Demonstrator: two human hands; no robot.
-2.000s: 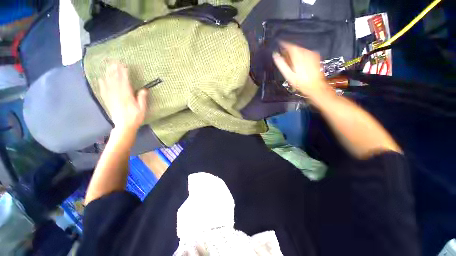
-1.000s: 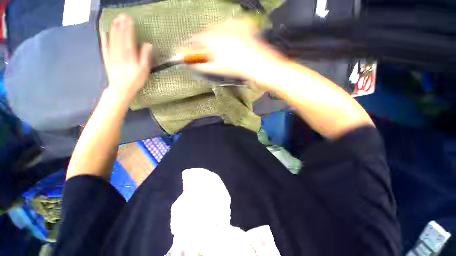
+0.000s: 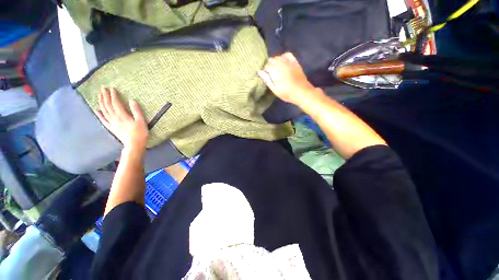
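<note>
The olive-green textured jacket (image 3: 180,74) lies over the grey padded board (image 3: 74,131), whose rounded left end shows. A short dark zip (image 3: 160,115) shows on the cloth. My left hand (image 3: 121,117) lies flat on the cloth, fingers spread, just left of the zip. My right hand (image 3: 285,77) has its fingers closed on the jacket's right edge. The silver steam iron (image 3: 369,68) with a brown handle stands to the right of my right hand, touched by no hand.
A dark flat pad (image 3: 328,35) lies behind my right hand. A yellow cord (image 3: 453,16) and a dark hose run right from the iron. A blue crate (image 3: 158,191) and green cloth (image 3: 317,156) are below the board.
The right hand moved the iron over the cloth a second ago. Now the iron is at the right, let go, and the right hand has taken the jacket's edge. The left hand stays on the cloth.
</note>
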